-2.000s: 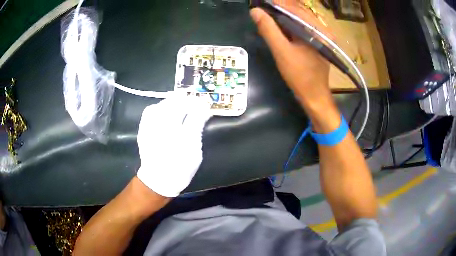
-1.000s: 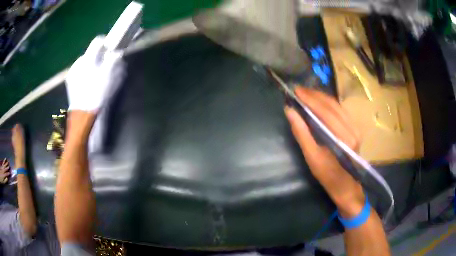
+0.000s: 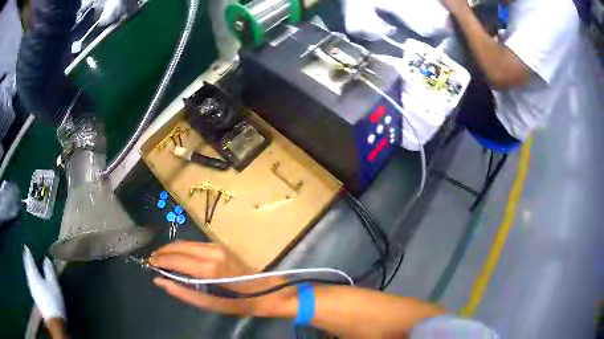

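Note:
My right hand (image 3: 212,275), bare with a blue wrist band, holds the soldering iron (image 3: 179,277) just below the fume hood. The iron's tip points left, and a pale tube and black cable run back over the wrist. My left hand (image 3: 45,291), in a white glove, is low at the left edge over the green conveyor. Its fingers are apart and nothing shows in it. A white socket housing (image 3: 41,193) with parts inside lies further up the conveyor. Several blue disc components (image 3: 173,215) lie beside the cardboard tray.
The cardboard tray (image 3: 248,228) holds brass strips (image 3: 285,177), a brush (image 3: 199,159) and the iron stand (image 3: 245,144). Behind are the soldering station (image 3: 318,99) and green solder reel (image 3: 265,16). The fume hood (image 3: 99,212) stands left. A person (image 3: 550,66) sits right, near another open housing (image 3: 437,73).
The view has swung right. The housing and corded bundle, first on the mat, then a white object in my left hand, are gone from there. My left hand is now open; my right still holds the iron.

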